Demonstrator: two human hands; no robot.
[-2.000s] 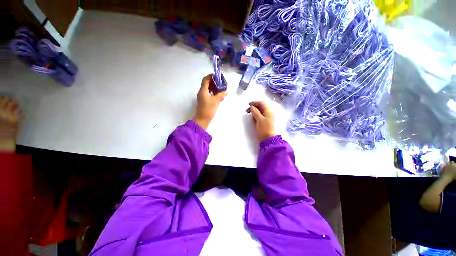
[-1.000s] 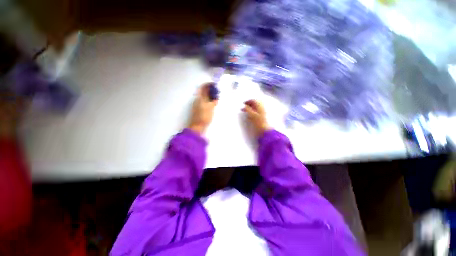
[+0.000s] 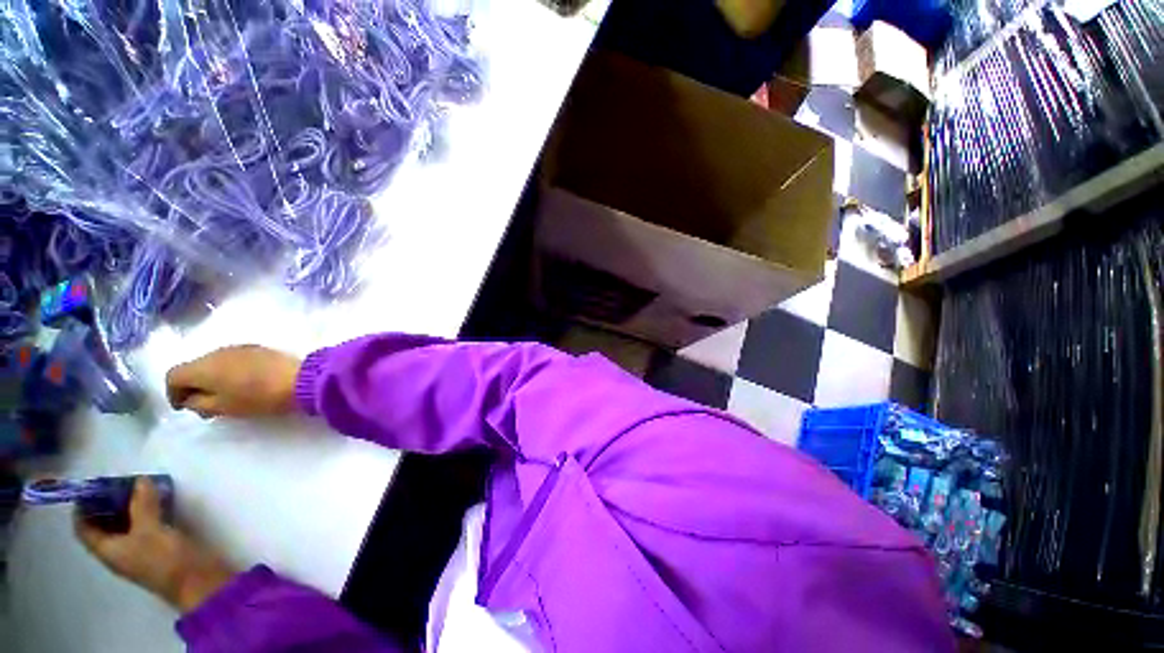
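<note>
My left hand (image 3: pixel 151 546) is at the lower left, closed around a dark box with cable (image 3: pixel 125 500); pale lavender loops stick out of its left end. My right hand (image 3: pixel 236 381) is above it over the white table (image 3: pixel 440 242), its fingers curled; no object shows in it. The cable pile (image 3: pixel 255 140), many coiled lavender cables, lies at the upper left, with a shiny clear plastic bag (image 3: pixel 96 96) over part of it. Dark boxes with orange-red spots (image 3: pixel 38 376) lie at the left edge, partly cut off.
An open brown cardboard carton (image 3: pixel 677 255) stands beyond the table's dark edge. A blue crate (image 3: pixel 843 444) with packed goods (image 3: pixel 938 491) is at the lower right on the checkered floor (image 3: pixel 781 351). A rack (image 3: pixel 1021 211) with dark, film-like sheets stands at the right.
The view has swung to the right and tilted, bringing the floor, carton, crate and rack into view. My left hand still holds the box with cable; my right hand remains curled.
</note>
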